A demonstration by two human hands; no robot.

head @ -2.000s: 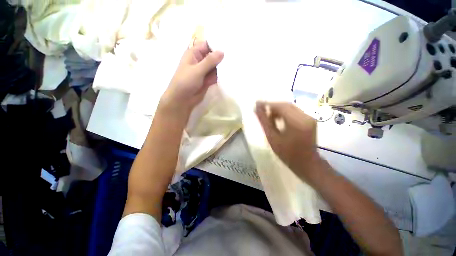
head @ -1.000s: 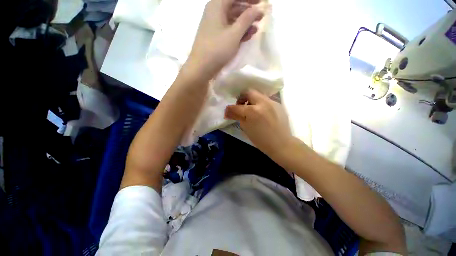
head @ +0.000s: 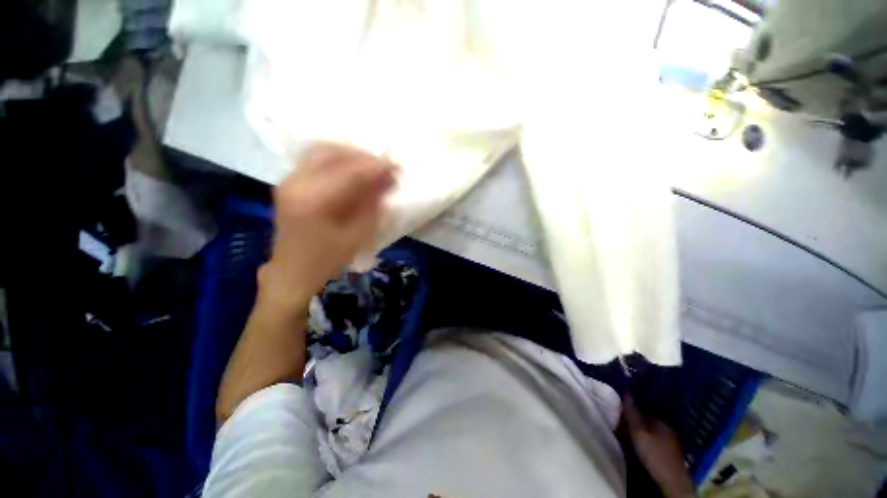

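Note:
A cream-white garment (head: pixel 613 233) lies over the white table, overexposed at the top. One long panel of it hangs over the table's front edge at the centre right. My left hand (head: pixel 336 199) is blurred at the garment's lower left edge, its fingers curled; whether it grips the cloth is not clear. Of my right side, the forearm (head: pixel 654 445) shows low at the lower right, beside my lap; the hand itself is hidden below the table edge. The machine's needle area (head: pixel 725 97) glows at the upper right.
A blue basket (head: pixel 226 292) with patterned and white offcuts stands below the table at left. Another blue basket (head: pixel 725 418) is at the lower right, by pale cloth pieces. The machine head (head: pixel 827 49) is at the upper right. Dark cloth lies at far left.
My left hand has come down from the upper part of the garment to its lower left edge. My right hand has left the cloth and dropped below the table. The view has shifted.

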